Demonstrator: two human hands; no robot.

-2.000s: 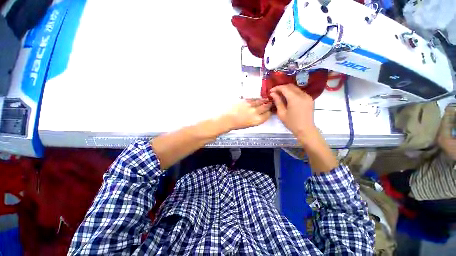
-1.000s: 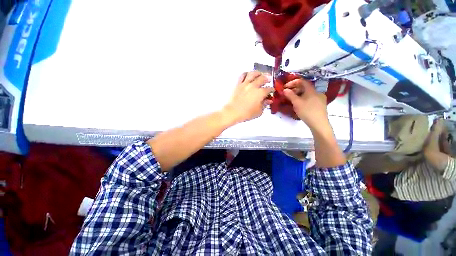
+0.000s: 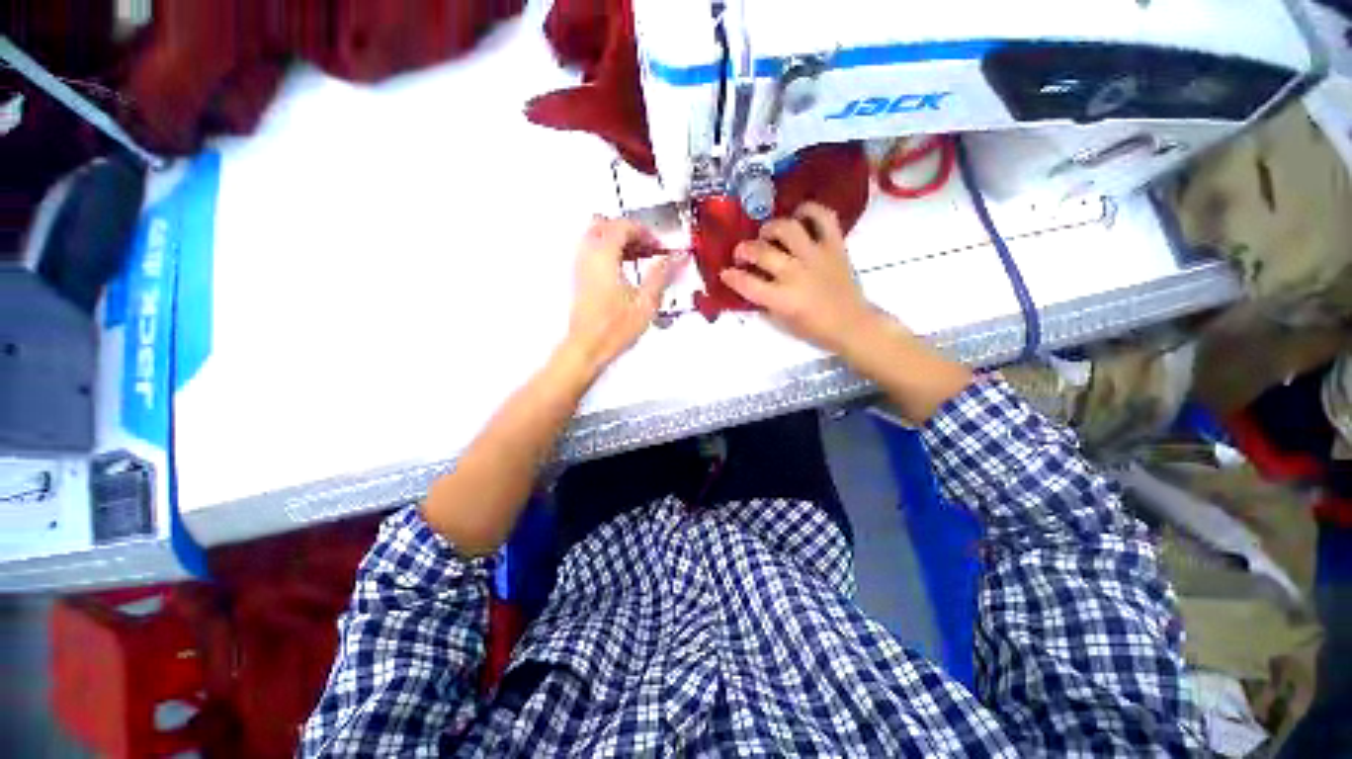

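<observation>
A dark red garment piece lies under the needle area of the white JACK sewing machine, and its cloth also shows right of the presser foot. My right hand lies on the cloth with fingers spread and bent, pressing it to the table. My left hand is left of the presser foot, thumb and fingertips together at the left edge of the cloth. They seem to pinch a small bit of red; it is too small to tell exactly what.
Red-handled scissors lie under the machine arm, beside a dark strap across the table. Red cloth is heaped at the back left. Khaki garments lie at the right. A red crate stands below left.
The view has turned, so the machine head appears level and further left. My right hand has flattened onto the cloth. My left fingertips have closed at the cloth's left edge.
</observation>
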